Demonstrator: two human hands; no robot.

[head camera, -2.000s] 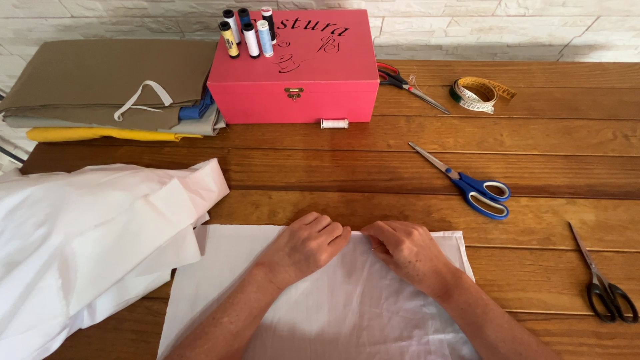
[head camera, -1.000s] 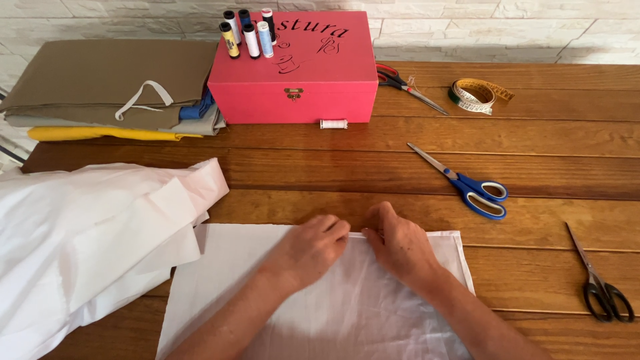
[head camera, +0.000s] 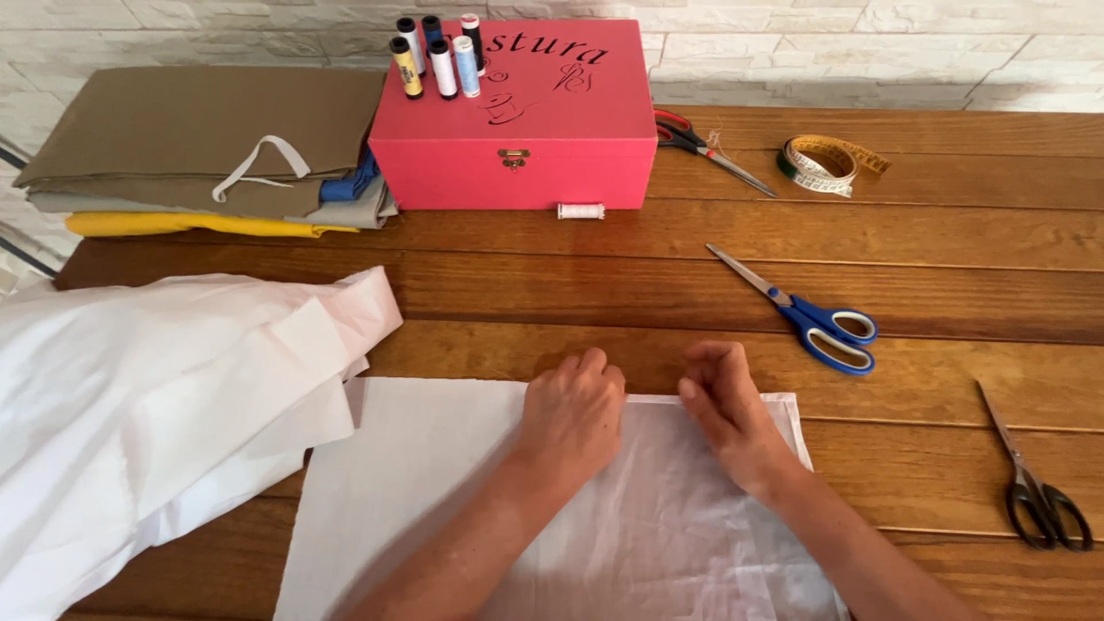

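White fabric lies flat on the wooden table, with a narrow fold along the right part of its far edge and down its right side. My left hand rests at the far edge with its fingers curled down on the cloth; whether they pinch it is hidden. To the right, my right hand is at the folded edge, thumb and fingers slightly apart, with nothing seen between them. A heap of loose white fabric lies to the left and overlaps the flat piece's corner.
A pink wooden box carries several thread spools; a white spool lies before it. Folded fabrics are back left. Blue-handled scissors, black scissors, red-and-black scissors and a tape measure lie right.
My right hand has moved right along the folded edge, away from my left hand, and its fingers have spread. My left hand has shifted slightly to the right.
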